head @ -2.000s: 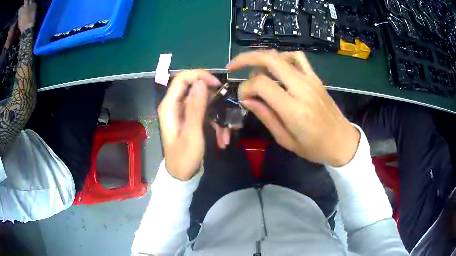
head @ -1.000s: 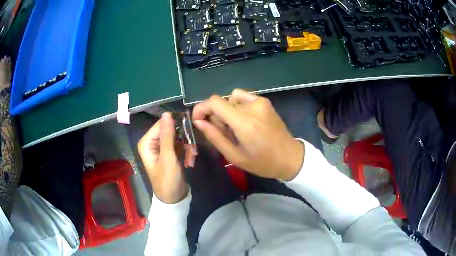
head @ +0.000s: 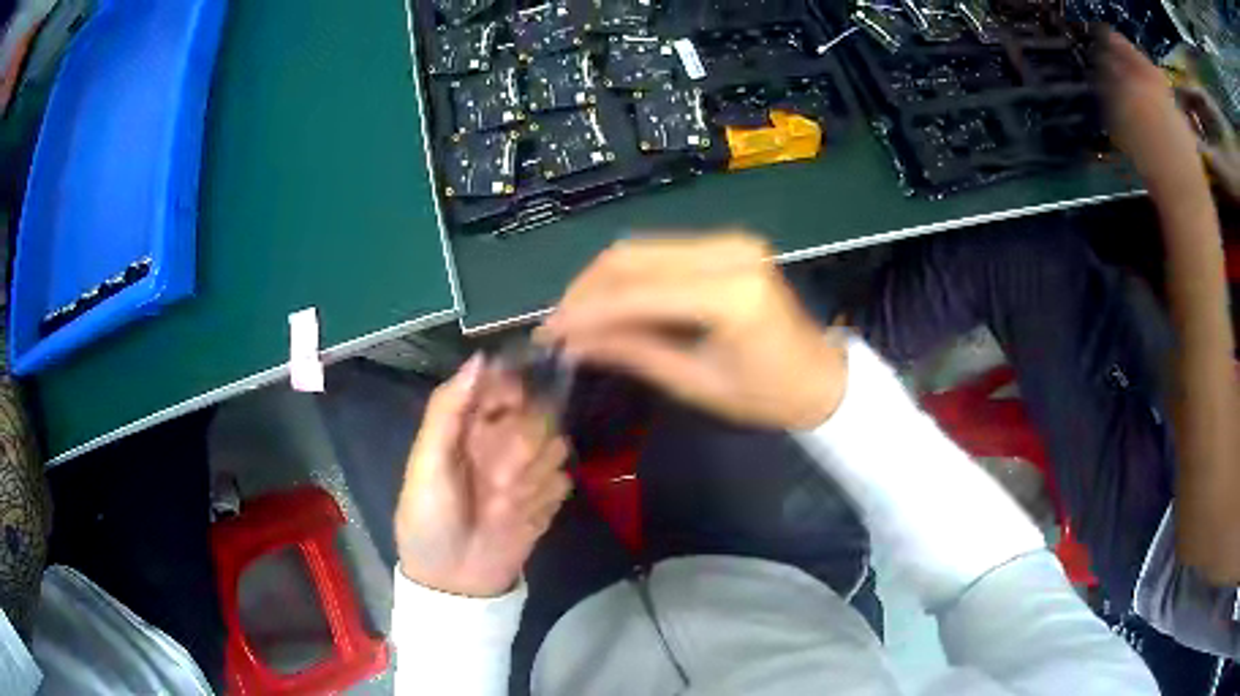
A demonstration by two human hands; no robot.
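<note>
My left hand (head: 483, 476) is bare, fingers curled, and holds a dark circuit board module (head: 535, 374) at its fingertips, above the lap and just off the table edge. My right hand (head: 700, 326) is blurred; its thumb and fingertips meet at the module's upper right side. Whether they grip a small part there is too blurred to tell. The left black tray (head: 598, 180) holds rows of black modules with white spots, with orange-yellow tape (head: 775, 140) at its near right part.
A blue bin (head: 116, 163) with a row of black parts (head: 95, 299) lies at left. A white paper tag (head: 305, 351) sticks to the table edge. A second black tray (head: 952, 136) is at right. Another person's arm (head: 1190, 313) reaches over the right side. Red stools (head: 293, 510) stand below.
The view has shifted, so the bench trays appear further left. My left fingers have curled more around the module. Another person's arm has come in at the right.
</note>
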